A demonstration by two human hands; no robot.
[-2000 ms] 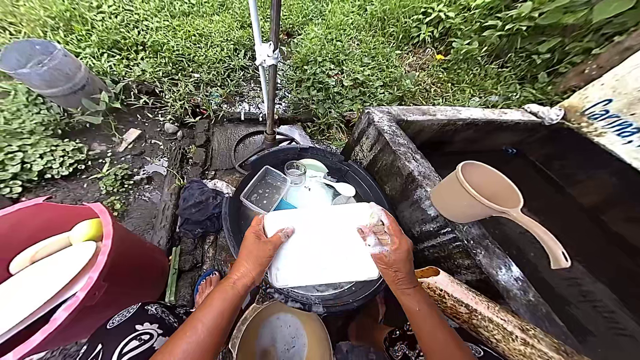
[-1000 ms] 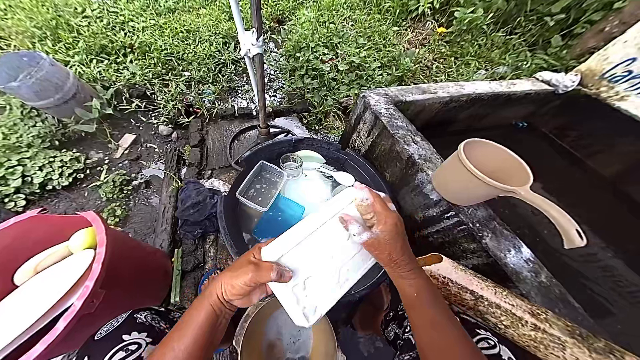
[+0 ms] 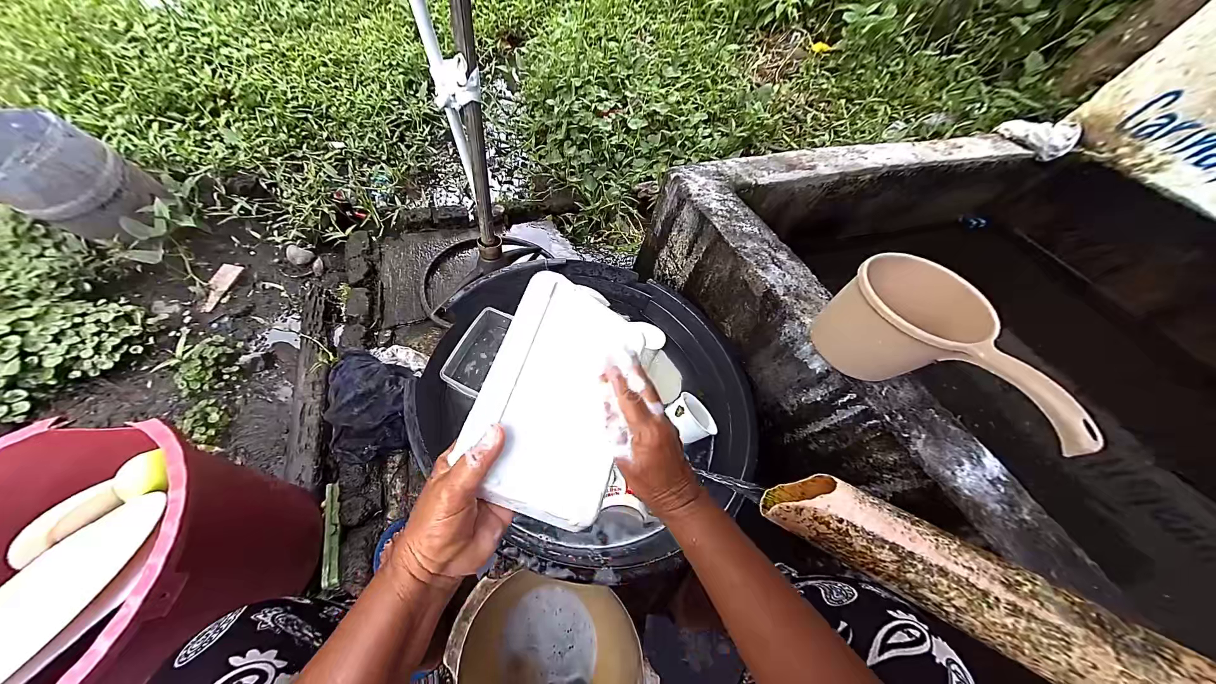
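My left hand (image 3: 458,518) grips the lower left corner of a white rectangular plastic container or lid (image 3: 551,399), held tilted above a black tub (image 3: 731,380). My right hand (image 3: 649,442) lies against its right side with soapy foam on the fingers; whether it holds a sponge or cloth is hidden. In the tub are a clear plastic container (image 3: 472,353) at the left, and a white cup (image 3: 691,418) and other pale dishes at the right. Foam coats part of the white piece.
A beige dipper (image 3: 902,318) rests on the concrete basin's wall (image 3: 788,275). Water runs from a bamboo spout (image 3: 855,518) into the tub. A red bucket (image 3: 247,513) with white items stands at the left, a bowl (image 3: 546,632) below the tub, a metal pole (image 3: 472,142) behind it.
The white piece has been turned from lying crosswise to standing more upright, and my left hand has moved to its lower left corner. The blue item seen in the tub earlier is out of sight.
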